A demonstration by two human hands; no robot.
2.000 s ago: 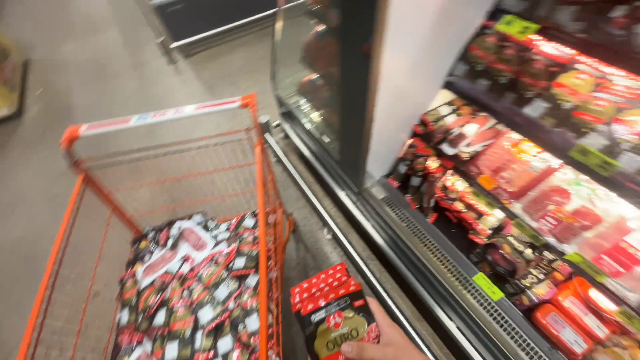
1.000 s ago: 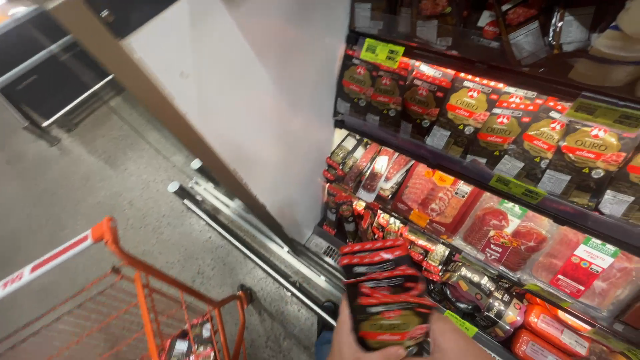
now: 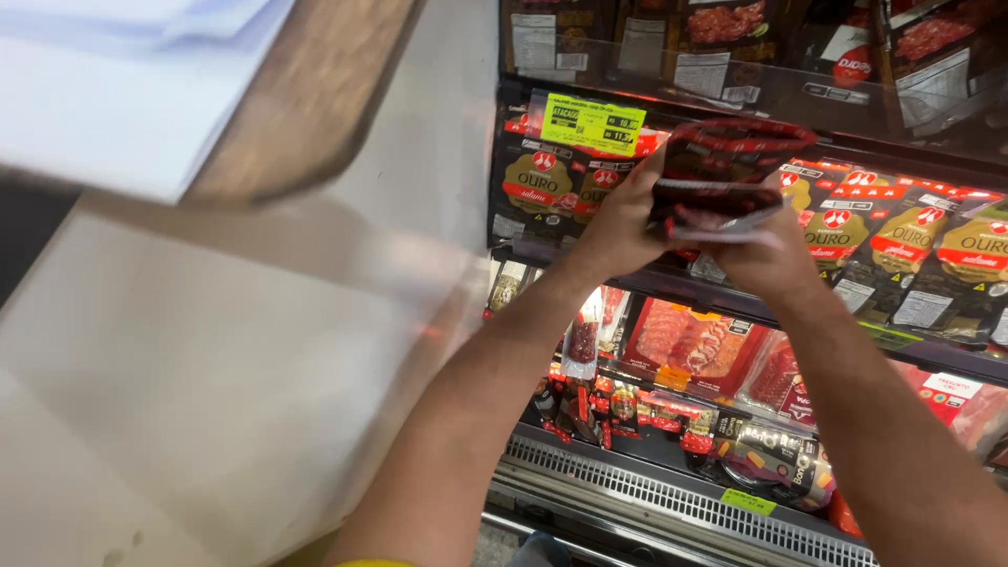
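Both my hands hold a stack of black and red salami packets in front of the upper middle shelf of a refrigerated display. My left hand grips the stack's left side, and my right hand grips its lower right side. The stack is blurred. Behind it on the shelf stand similar black packets with gold and red labels, some left of my hands and a row to the right. A yellow-green price tag hangs on the shelf edge just left of the stack.
Dark meat packets fill the shelf above. Below are sliced meat trays and small sausage packs over a vented metal grille. A white side panel borders the display on the left, with a brown-edged board close by at upper left.
The stack of packets has risen from low in front of the case to the shelf of similar packets, with both hands on it. The view has turned away from the orange cart.
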